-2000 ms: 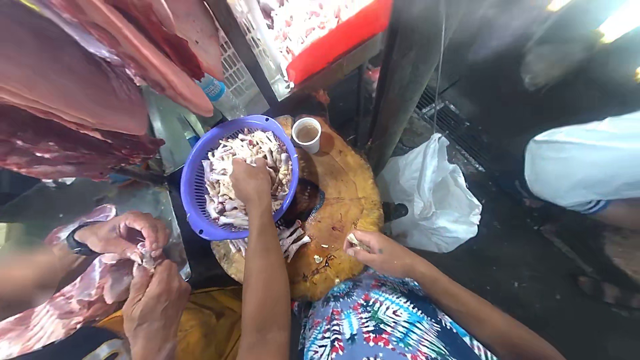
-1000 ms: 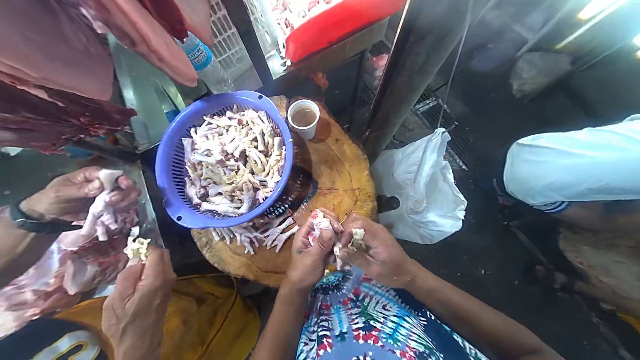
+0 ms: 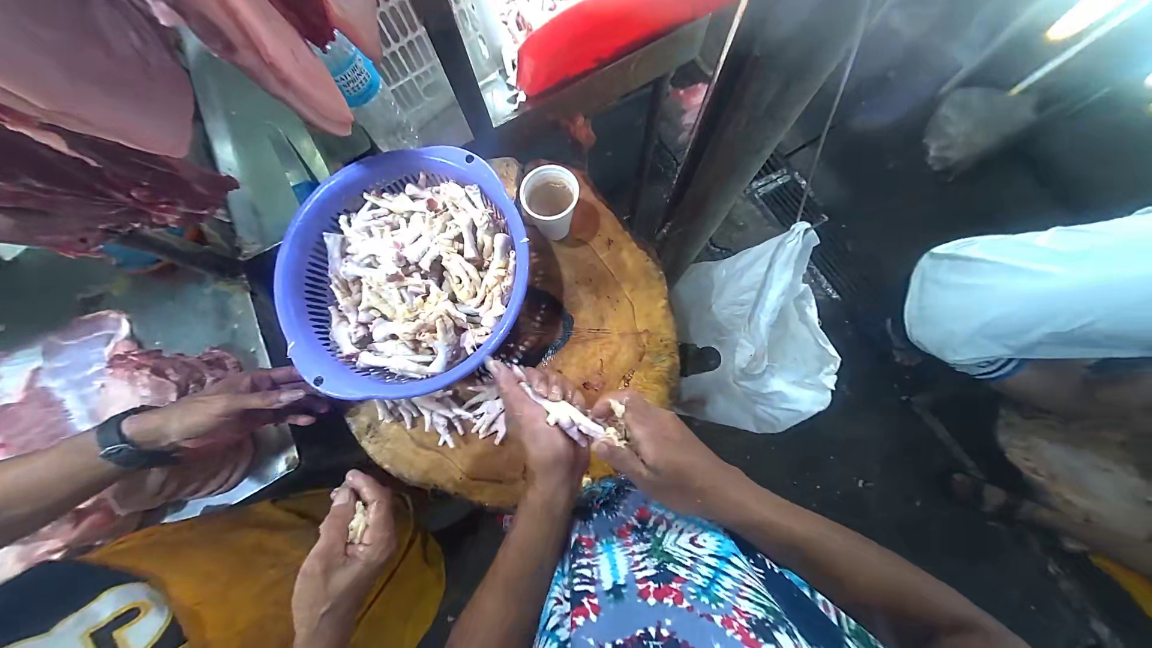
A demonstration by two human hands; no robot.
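Above my patterned clothing, my left hand is closed around a chicken foot. My right hand touches the toe end of that foot, with yellowish bits of skin between its fingers. Both hands are over the near part of a round wooden chopping block. A purple plastic colander, heaped with chicken feet, stands over the block's left side. More chicken feet lie on the wood just below the colander's rim.
A cup of brown drink stands at the block's back. A co-worker's hands are at left, near meat on a metal tray. Meat hangs upper left. A white sack and a post are to the right.
My left hand was in the colander two seconds ago; now it holds a chicken foot beside my right hand. The co-worker's hands, earlier raised with a foot, have moved apart, one now beside the colander.
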